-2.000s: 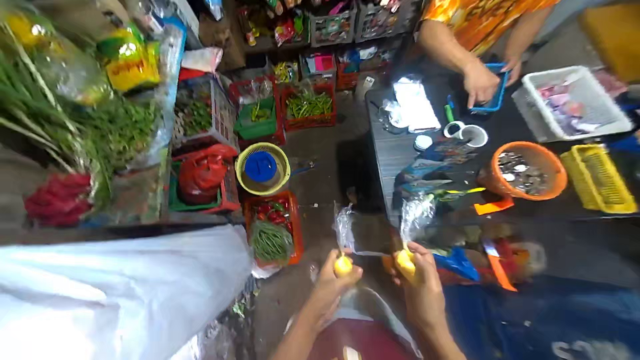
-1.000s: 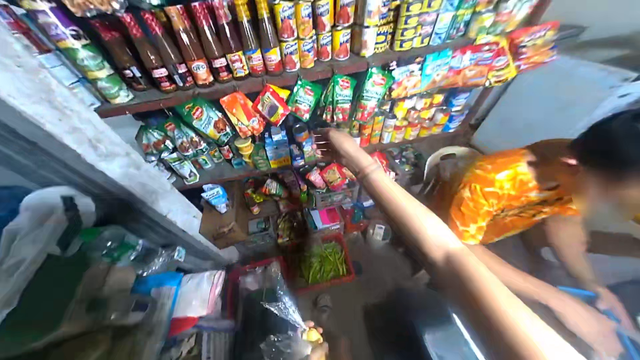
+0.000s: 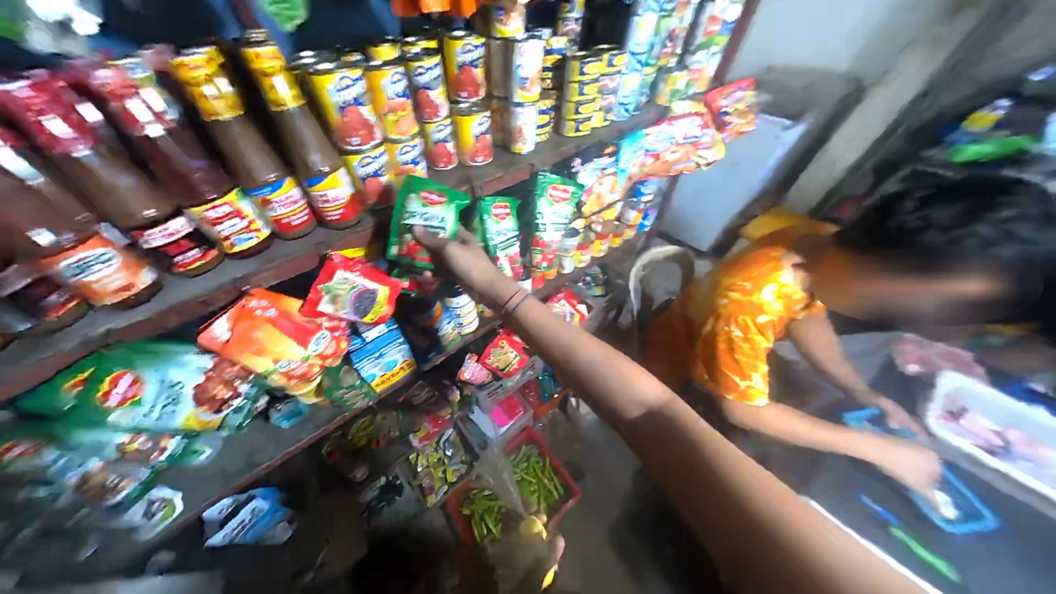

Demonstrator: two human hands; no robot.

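My right hand [image 3: 466,260] reaches out to the shelf, its fingers on a green Del Monte sauce pouch [image 3: 425,216] that hangs from the shelf edge or is held there; which of the two cannot be told. Beside it hang more green pouches [image 3: 551,216]. Low in the view, my left hand [image 3: 554,561] shows only in part, with a clear plastic bag [image 3: 503,487] holding something yellow, in front of the crate of green pods.
Sauce bottles [image 3: 289,124] and cans [image 3: 342,103] stand on the shelf [image 3: 495,172]. Red and orange packets hang below. A red crate [image 3: 569,483] stands on the floor. At right a person in an orange shirt [image 3: 738,330] works over a blue tray [image 3: 961,495] beside a white tub [image 3: 1023,445].
The view has swung from the floor and table up to the shelves. Both hands were low with yellow items in plastic; my right hand now touches a green pouch.
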